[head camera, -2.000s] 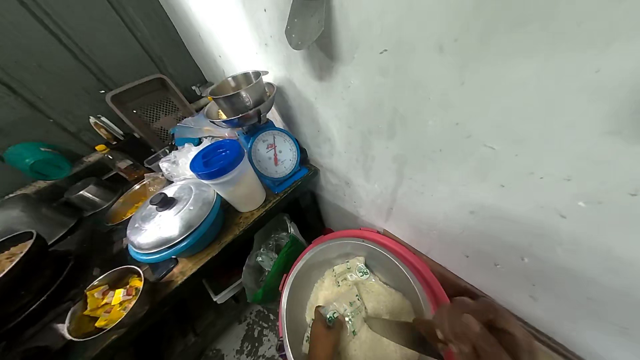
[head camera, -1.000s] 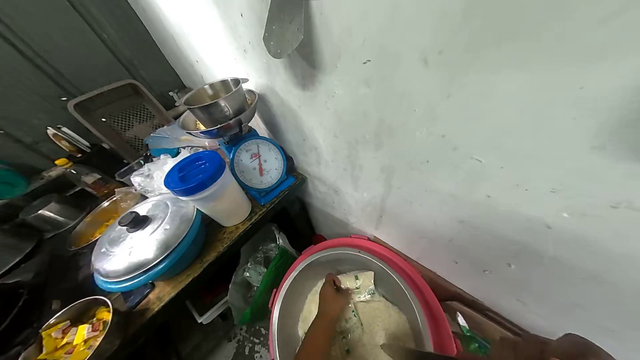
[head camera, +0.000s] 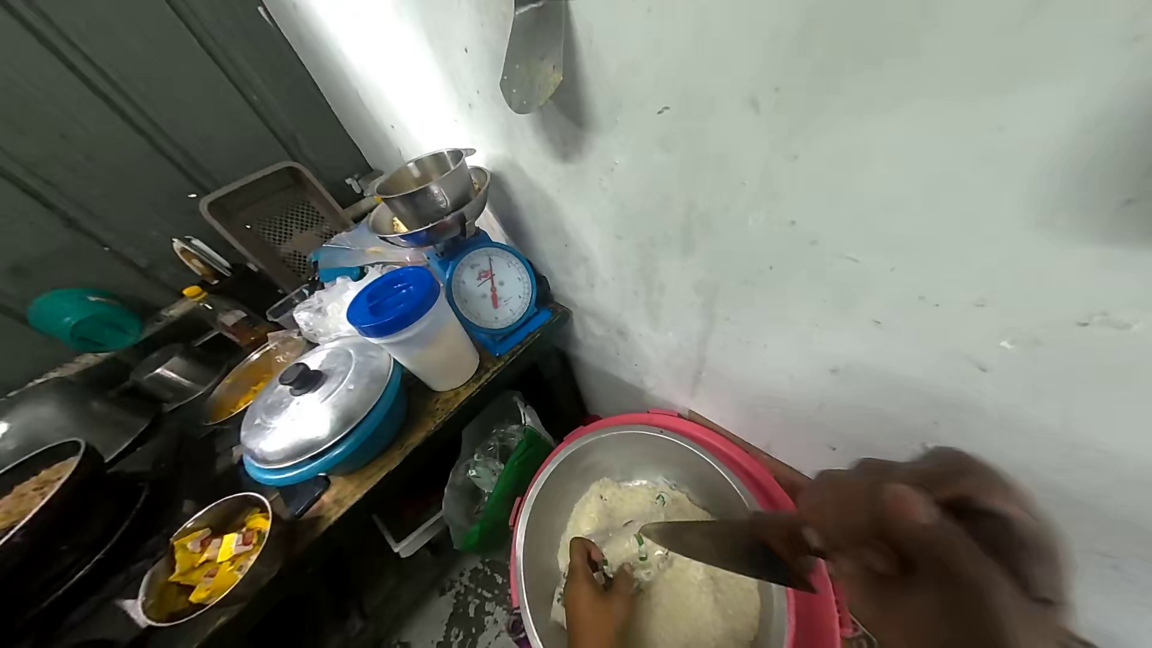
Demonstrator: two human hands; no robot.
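Observation:
My right hand [head camera: 927, 540], blurred at the lower right, is closed around the handle of a kitchen knife [head camera: 733, 547]. The blade points left over a round metal pot [head camera: 540, 504] set in a pink-red rim [head camera: 787, 486]. White grains that look like rice [head camera: 702, 603] fill its lower part. Inside the pot, my left hand [head camera: 598, 589] pinches a clear plastic bag with green print [head camera: 641, 549] that lies on the grains. The knife tip is close to the bag; whether they touch cannot be told.
Left of the pot, a worktop [head camera: 432, 409] holds a blue scale [head camera: 495, 292], a blue-lidded plastic container [head camera: 418, 328], a lidded blue pot [head camera: 324, 409] and a pan with yellow packets [head camera: 216, 558]. Below hangs a green bag [head camera: 504, 504]. A pale wall [head camera: 810, 270] rises behind.
The knife has moved up and left from the pot's lower edge, where it was one second ago, to over the grains. My left hand has moved down from the upper part of the pot.

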